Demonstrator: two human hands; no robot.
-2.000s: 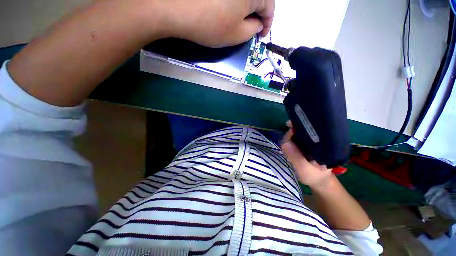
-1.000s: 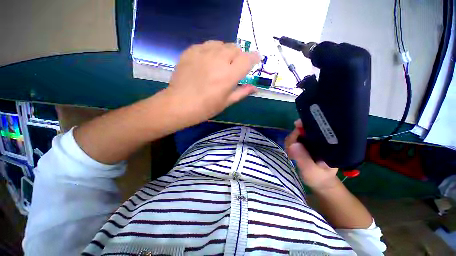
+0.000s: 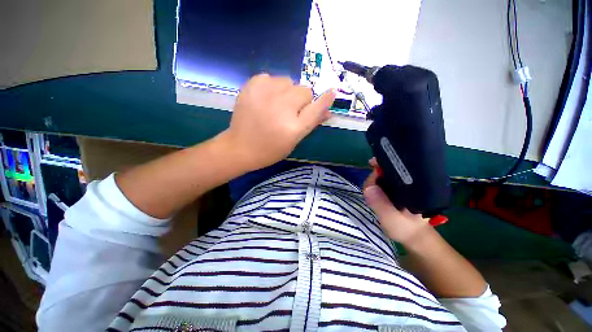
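Observation:
The screen unit lies in front of me, its dark LCD panel (image 3: 243,42) on the left and its bright white half (image 3: 373,29) on the right. A small green circuit board (image 3: 313,63) sits along the white half's inner edge. A thin lead wire (image 3: 325,35) runs down to it. My left hand (image 3: 276,117) is curled at the unit's lower edge, its fingertips close to the board; whether they pinch a wire is too small to tell. My right hand (image 3: 396,211) grips the black soldering gun (image 3: 412,139) from below, its metal tip over the board.
A brown cardboard sheet (image 3: 74,39) lies at the left on the green bench (image 3: 97,107). A cord with a pale connector (image 3: 522,74) runs down the right side, beside pale sheets (image 3: 574,152) at the edge. White-framed screens (image 3: 42,168) show below left.
My left arm has drawn back from across the LCD panel, uncovering it, and the hand is now at the lower edge. The gun moved right, then back left with its tip over the board.

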